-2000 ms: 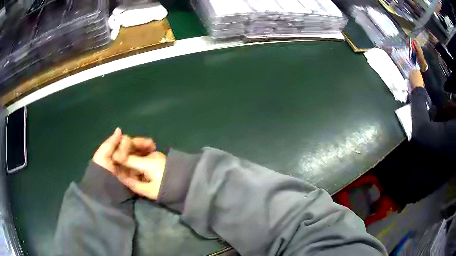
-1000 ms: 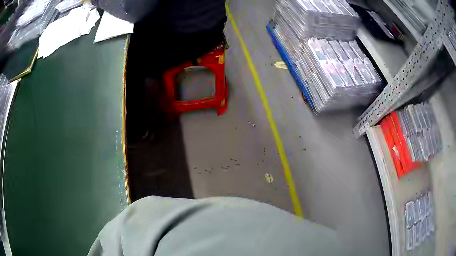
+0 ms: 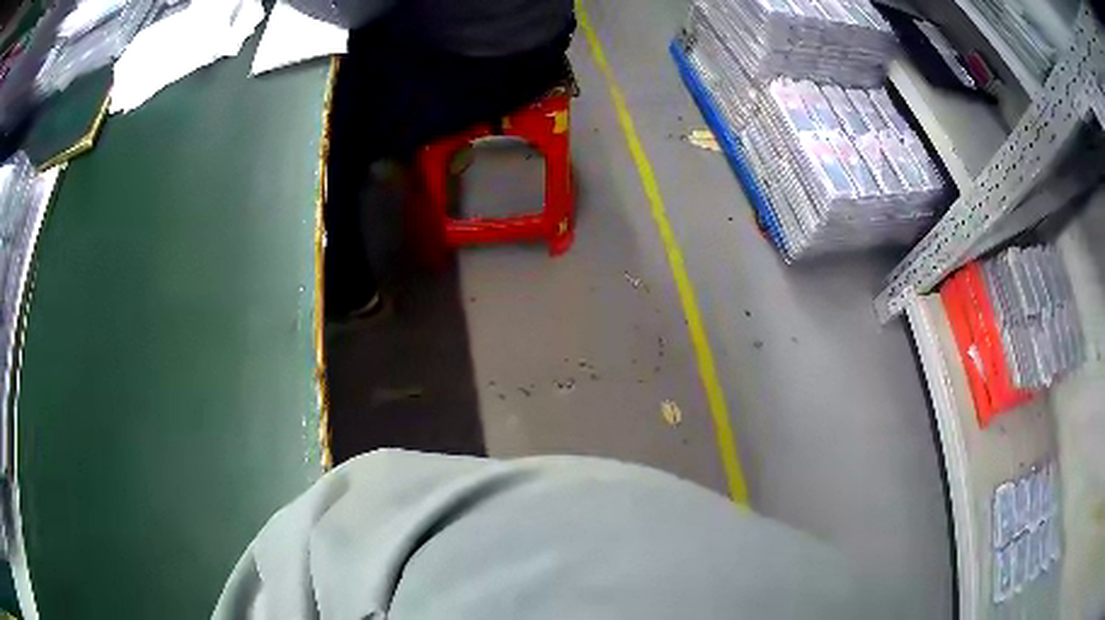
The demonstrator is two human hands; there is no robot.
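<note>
Neither of my hands is in the picture; only my grey sleeve shows at the bottom edge. The dark-green bench (image 3: pixel 182 291) lies in front of me on the left, with its worn edge running down the picture. White cloths or loose bags (image 3: pixel 182 55) lie at its far end. A flat white sheet (image 3: pixel 297 39) lies beside them at the bench corner.
A person in dark clothes sits on a red plastic stool (image 3: pixel 505 227) beyond the bench. A yellow line (image 3: pixel 660 218) runs along the floor. Stacked loaded trays (image 3: pixel 836 145) stand on a blue-edged deck. A rack at right holds more trays (image 3: pixel 1034 315) and a red-orange item (image 3: pixel 979 345).
Since two seconds ago the view has swung right from the bench to the aisle, and both hands have left the picture. Over the last second it has shifted only slightly.
</note>
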